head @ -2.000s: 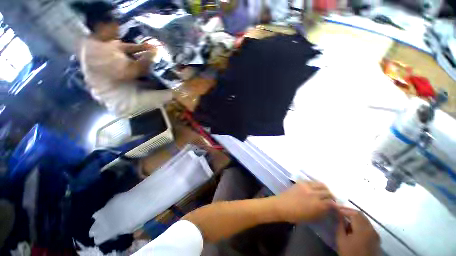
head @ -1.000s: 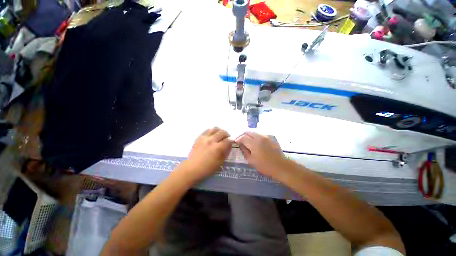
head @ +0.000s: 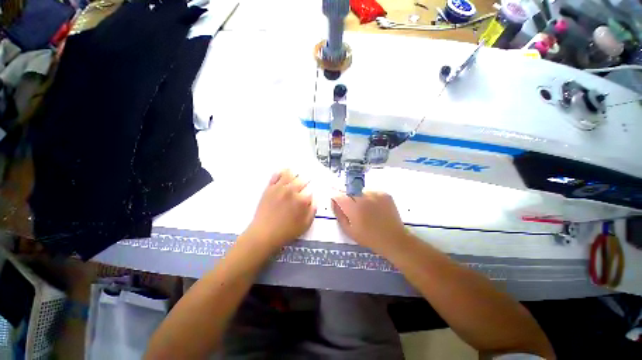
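My left hand (head: 285, 209) and my right hand (head: 369, 216) rest on the white table, one on each side just in front of the machine's presser foot area (head: 354, 179). The fingers of both hands point inward and down, with a small gap between the hands. The surface between and behind them is washed out by glare, so I cannot tell if a light cloth piece lies under the fingers. The sewing machine (head: 450, 151), marked JACK, stands behind and to the right. A stack of black cut panels (head: 116, 133) lies on the table at left.
Red and orange handled scissors (head: 606, 259) lie at the table's right end. The ruler-marked front edge (head: 338, 259) runs below my forearms. Folded pale pieces (head: 127, 323) and a cream basket (head: 46, 316) are at lower left. Thread spools and a red packet (head: 366, 10) are behind the machine.
My view has swung from the left side to the machine. My hands, together over the table's front edge a second ago, are now slightly apart and further onto the table, closer to the presser foot.
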